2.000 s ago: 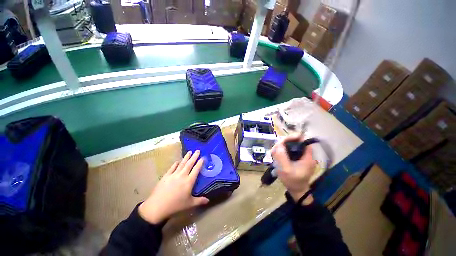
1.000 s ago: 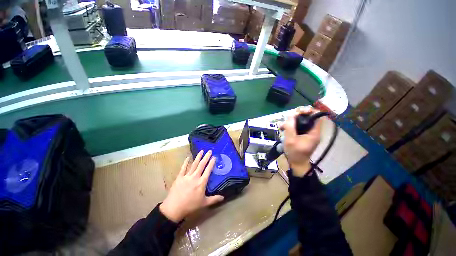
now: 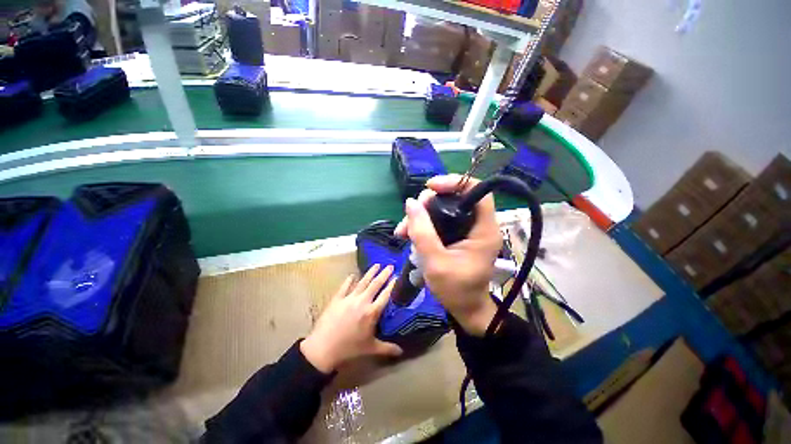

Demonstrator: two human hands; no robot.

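Observation:
The blue-and-black portable speaker [image 3: 416, 316] lies face up on the cardboard-covered bench [image 3: 251, 303]. My left hand [image 3: 354, 321] lies on its left side, fingers spread over the blue front. My right hand [image 3: 460, 251] is shut on the upright black electric screwdriver [image 3: 406, 290], whose lower end is over the speaker's front. My right hand and the tool hide part of the speaker; whether the tip touches a screw cannot be told. The screw box is mostly hidden behind my right hand.
Large speakers [image 3: 95, 269] stand close at left. Beyond the bench, the green conveyor [image 3: 286, 195] carries spaced-out speakers. A black cord [image 3: 531, 251] loops right of my wrist; a spring [image 3: 481, 156] rises above it. Hand tools [image 3: 542, 299] and clear plastic [image 3: 568, 232] lie at right.
My right hand has moved left with the screwdriver, from over the screw box to over the speaker. My left hand remains on the speaker. The view has shifted, and the spring now shows.

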